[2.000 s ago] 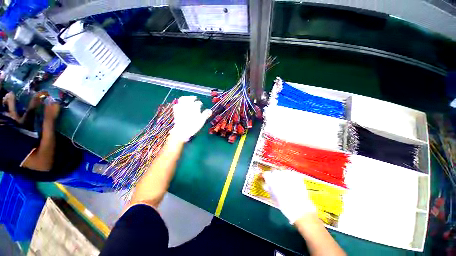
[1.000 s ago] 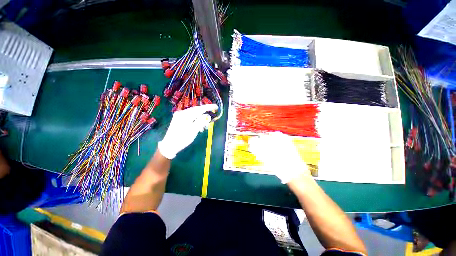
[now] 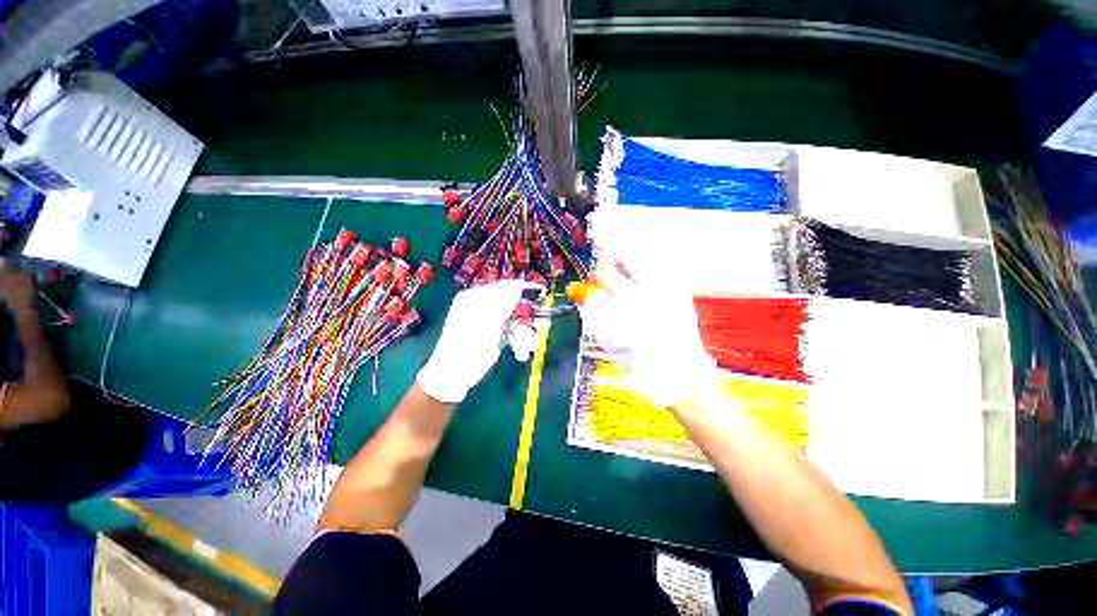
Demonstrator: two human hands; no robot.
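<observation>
My left hand (image 3: 472,341), in a white glove, holds a small dark-red connector housing (image 3: 523,314) at its fingertips, over the bench by the yellow line. A short dark wire shows beside the housing. My right hand (image 3: 647,335), also white-gloved, is just right of it, over the left part of the wire tray (image 3: 896,403). Its orange-yellow fingertip cover (image 3: 582,291) points at the housing, with a small gap. Whether its fingers pinch a lead is too blurred to tell. The right hand partly covers the red wires (image 3: 752,337); yellow wires (image 3: 698,409) lie below them.
Blue wires (image 3: 698,178) and black wires (image 3: 890,265) lie in the tray. Wired connectors are heaped at the metal post (image 3: 550,102) and in a pile (image 3: 325,349) at left. More pigtails (image 3: 1053,283) lie right of the tray. A vented metal box (image 3: 120,169) and another person's arm (image 3: 36,349) are far left.
My right hand has moved from the yellow wires up and left towards my left hand. The left hand moved from the left pile to beside the post heap, holding a housing. The view has shifted.
</observation>
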